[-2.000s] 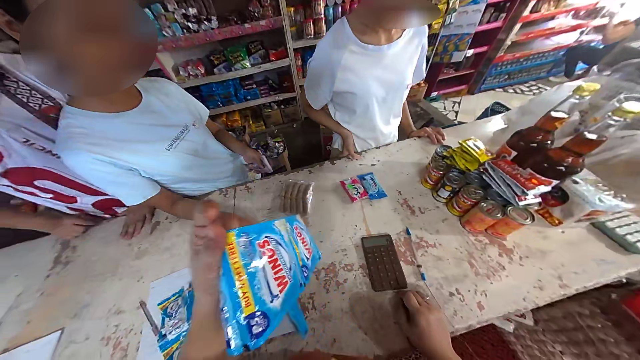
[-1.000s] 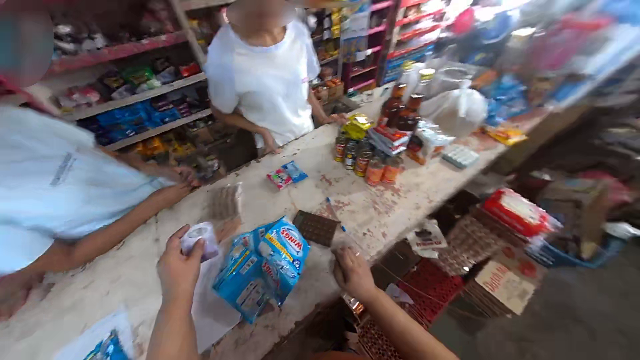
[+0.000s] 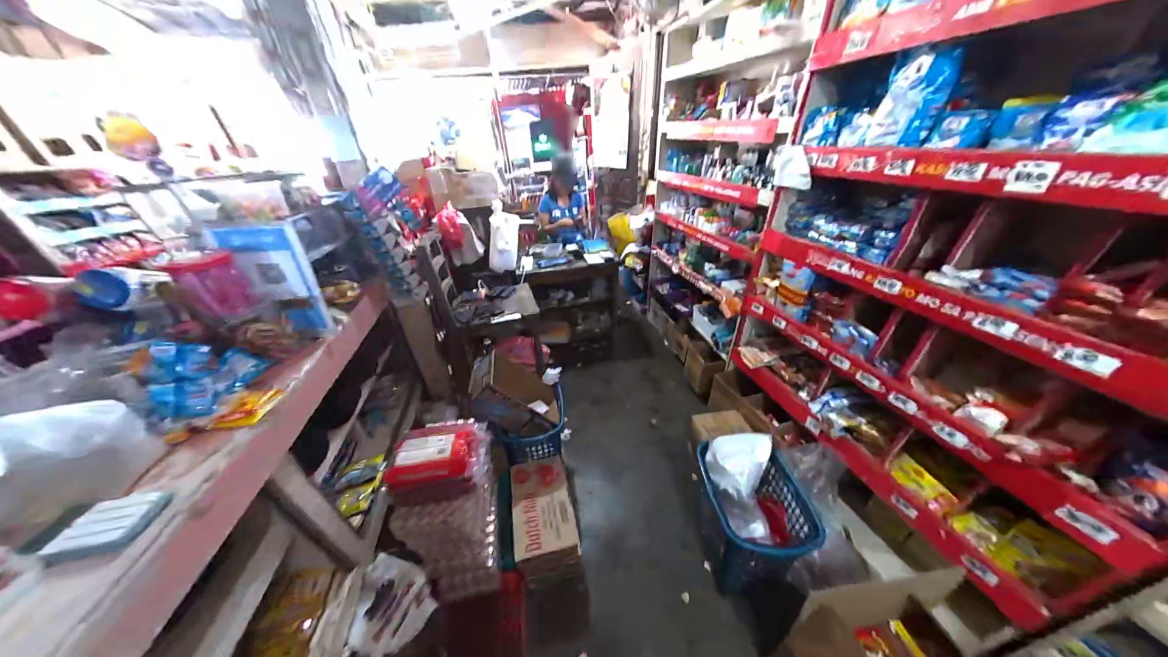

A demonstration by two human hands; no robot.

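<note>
Neither my left hand nor my right hand shows in this view, so what they hold cannot be seen. A wooden counter [image 3: 214,511] runs along the left side. On it lie blue packets [image 3: 182,365], a yellow packet [image 3: 246,408], a clear plastic bag [image 3: 68,447] and a flat tray with pale strips [image 3: 105,525]. To the right, red-edged shelves [image 3: 912,274] hold many blue, red and yellow packets.
A dark floor aisle [image 3: 630,456] runs between counter and shelves. Beside it stand a blue plastic basket [image 3: 762,547], a cardboard carton [image 3: 543,520], a red pack [image 3: 429,459] and another basket [image 3: 534,445]. A person [image 3: 561,210] in blue is at the far desk.
The view has swung far to the right, along the aisle. Both my hands, the blue detergent packs and the people across the counter have left the view.
</note>
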